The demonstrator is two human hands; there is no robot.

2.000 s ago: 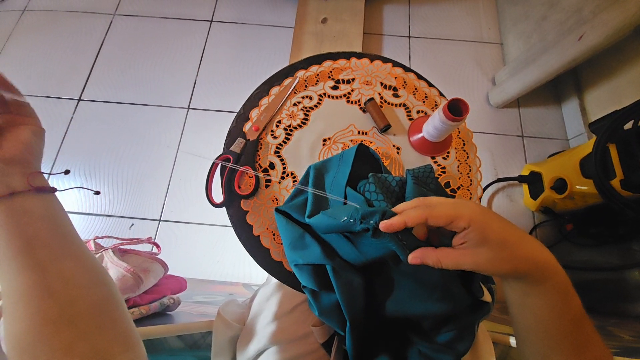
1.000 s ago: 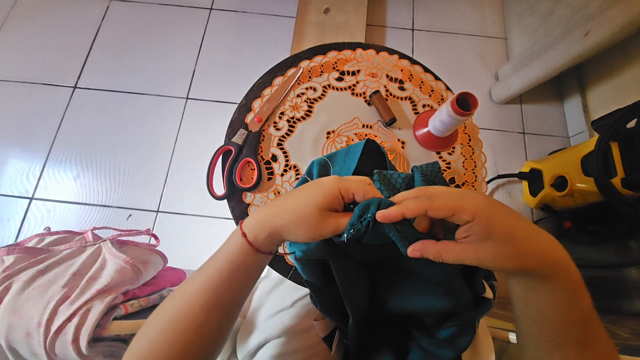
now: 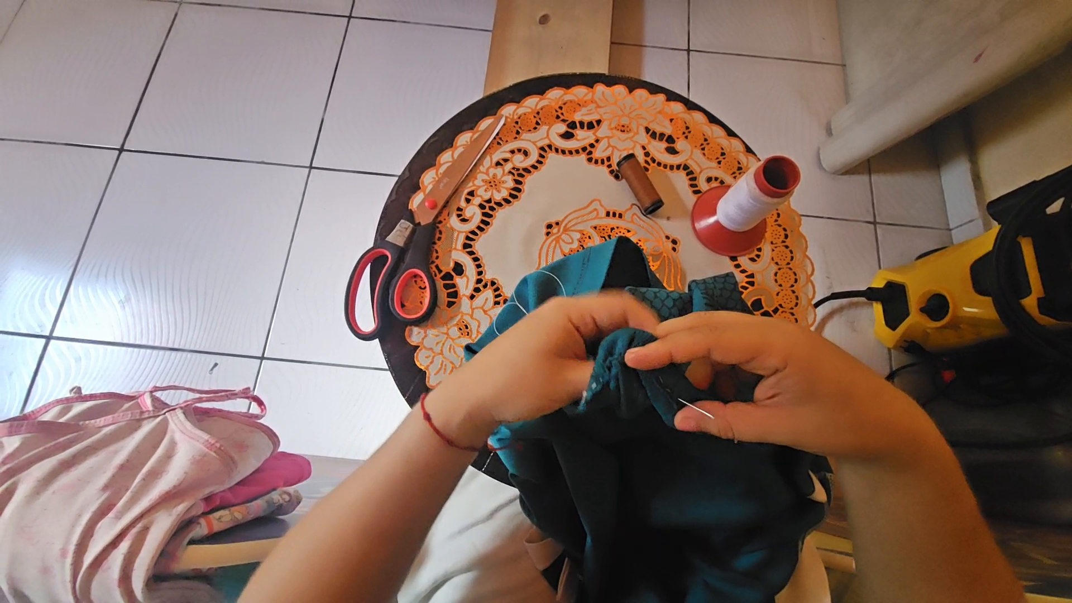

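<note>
Teal fabric (image 3: 670,494) lies bunched over the near side of a round table and hangs toward me. My left hand (image 3: 553,352), with a red string at its wrist, pinches a gathered edge of it. Close beside, my right hand (image 3: 754,377) grips the same cloth between thumb and fingers. A thin sewing needle (image 3: 696,409) shows at my right thumb; whether the fingers hold it or it is stuck in the cloth, I cannot tell. White thread (image 3: 523,306) loops over the fabric left of the hands.
On an orange and white cutwork doily (image 3: 494,180) lie scissors (image 3: 419,226), a brown thread spool (image 3: 640,184) and a red cone of white thread (image 3: 745,205). Folded pink clothes (image 3: 126,486) are at lower left. A yellow machine (image 3: 946,293) with a black cable stands at right.
My left hand was raised at the far left with thread stretched from the cloth; it has come back to the fabric beside my right hand. The needle now shows at my right thumb.
</note>
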